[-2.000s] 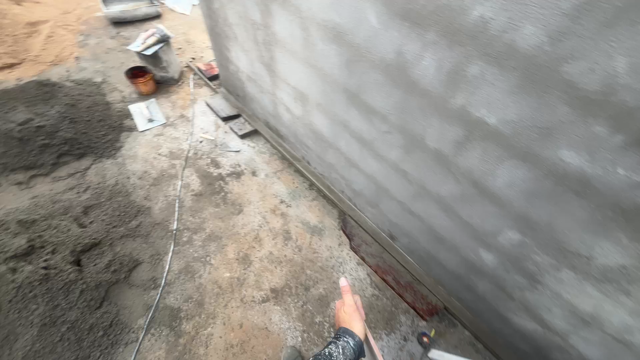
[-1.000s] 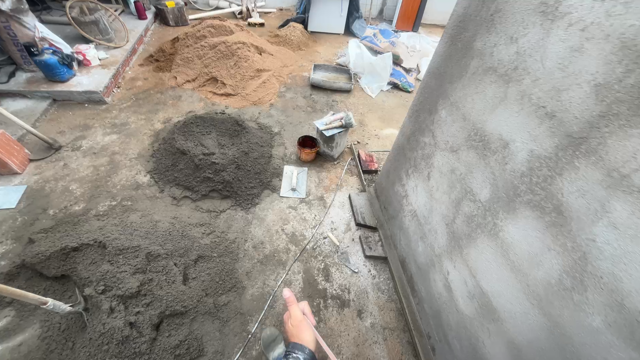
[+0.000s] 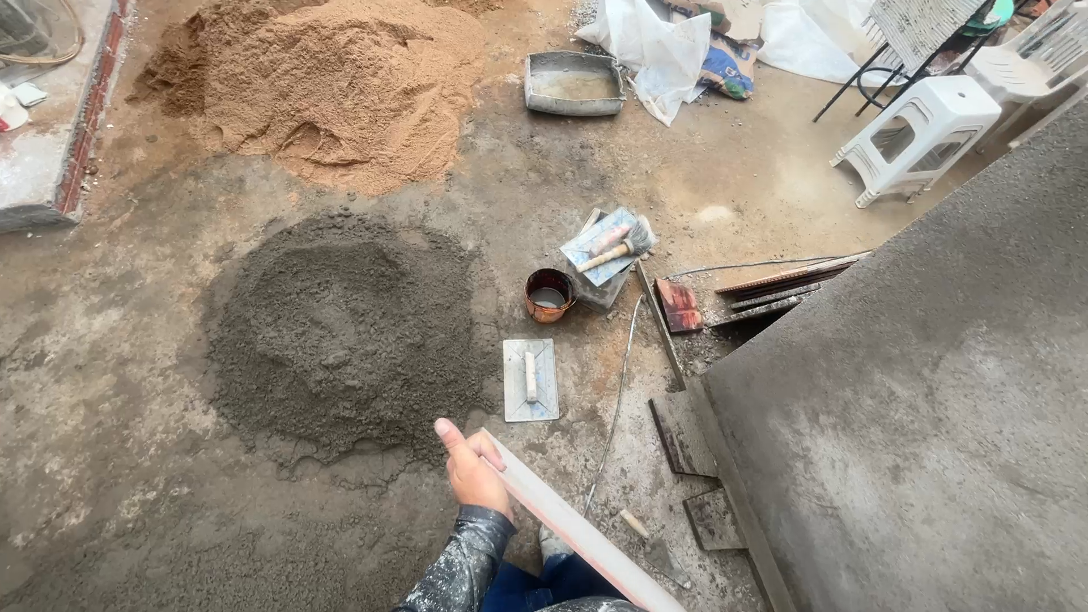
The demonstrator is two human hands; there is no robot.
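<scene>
My left hand, in a dark spattered sleeve, grips the upper end of a long pale straightedge that slants down to the bottom edge. My right hand is out of the frame. Just beyond my left hand a plastering float lies flat with its handle up. Behind it stands an orange-brown bucket with liquid inside. A brush rests on a second float atop a grey block. A pointed trowel lies on the ground, right of the straightedge.
A mound of grey mortar lies at left, with a sand pile behind it. The rendered wall fills the right side, with boards at its foot. A grey trough and a white plastic stool stand farther back.
The view has swung left, away from the wall, and then over the mortar and tools. More of the straightedge shows in my left hand than before.
</scene>
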